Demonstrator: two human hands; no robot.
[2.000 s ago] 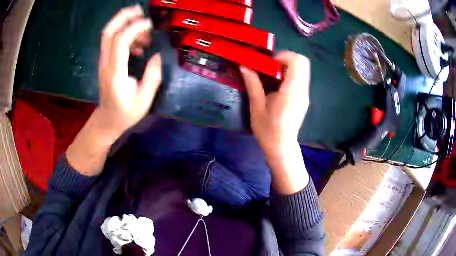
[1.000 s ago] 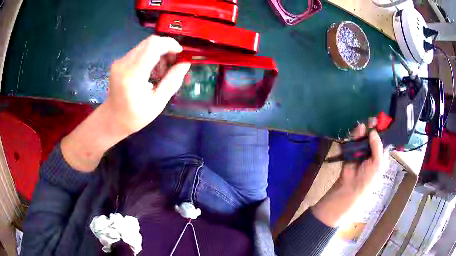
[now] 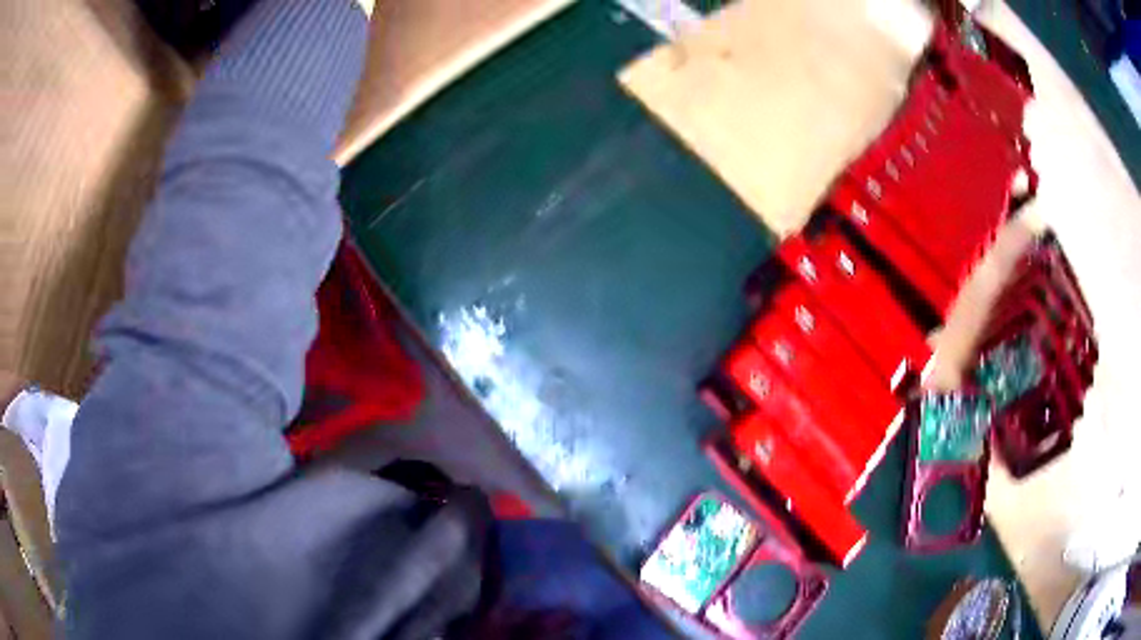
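A dark red housing with a green circuit board point(image 3: 703, 553) and a round opening lies near the front edge of the green bench point(image 3: 563, 288). A leaning row of bright red housings point(image 3: 807, 375) stands beside it and runs to the upper right. A second open housing with a green board point(image 3: 947, 469) lies right of the row. My left arm, in a grey sleeve, reaches up at the left; my left hand is cut off by the top edge. My right hand is not in view.
More dark red housings with boards point(image 3: 1029, 369) are piled at the right. A flat brown cardboard sheet point(image 3: 763, 106) lies at the back. A large cardboard surface point(image 3: 75, 200) fills the upper left. The round dish point(image 3: 973, 613) and a white round object point(image 3: 1107, 613) are at the lower right.
The view has swung left. My left hand has let go of the housing, and my left arm now stretches up and away. My right hand and the soldering gun have left the picture.
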